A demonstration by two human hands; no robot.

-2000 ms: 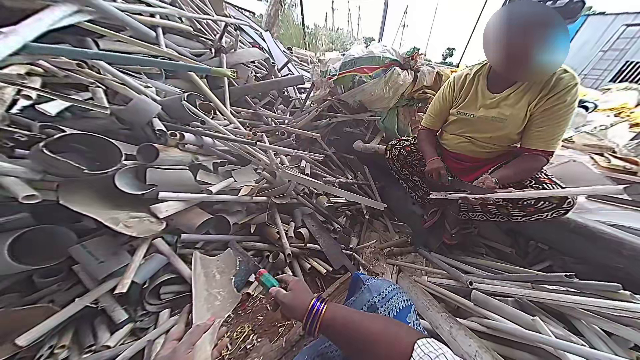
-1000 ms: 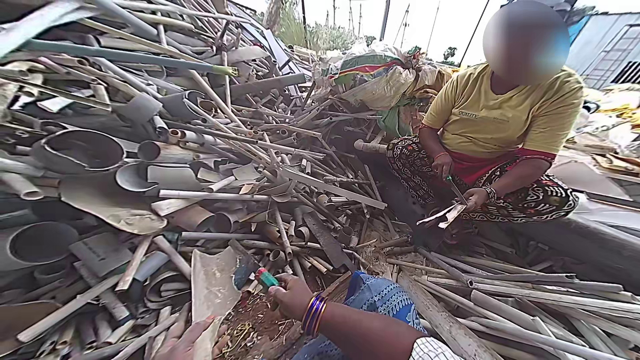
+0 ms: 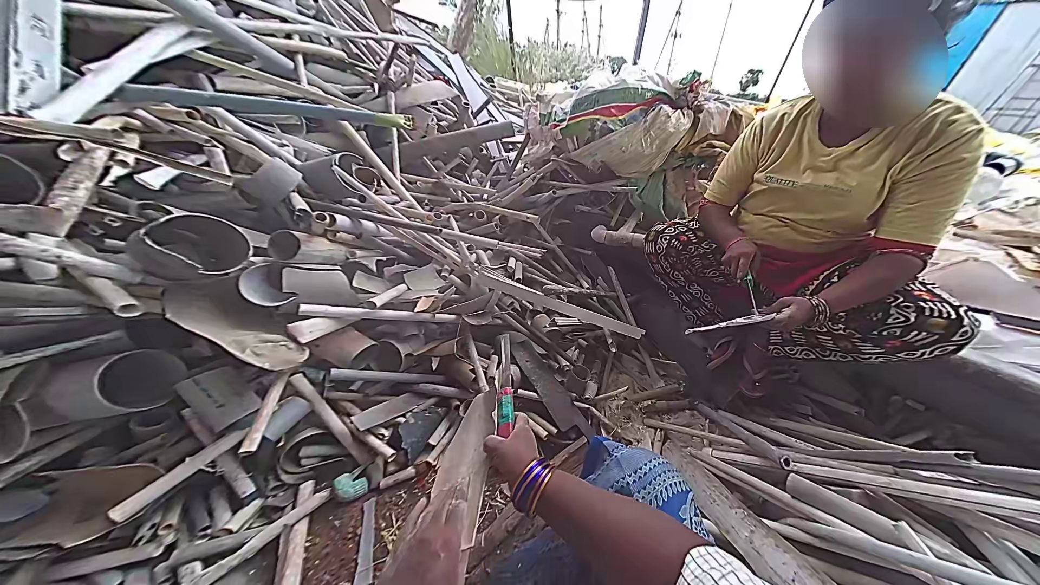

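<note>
My right hand (image 3: 512, 447), with purple and gold bangles at its wrist, grips the red and green handle (image 3: 505, 412) of a bladed tool. Its narrow blade (image 3: 504, 361) points up and away, beside the far end of a curved plastic pipe piece (image 3: 461, 471). At the bottom centre, my blurred left hand (image 3: 426, 546) is on the near part of that piece; its fingers are hard to make out. Blue patterned cloth (image 3: 642, 479) lies beneath my right forearm.
Cut pipes and a wide pipe section (image 3: 191, 244) are heaped at the left. Long thin pipes (image 3: 886, 463) lie at the lower right. A seated person (image 3: 845, 187) at the right holds a green-handled tool and a flat strip (image 3: 731, 323). Sacks (image 3: 642, 130) stand behind.
The pipe piece and my left hand have shifted right, and the tool in my right hand now points more upright. The other person's tool and strip have changed position.
</note>
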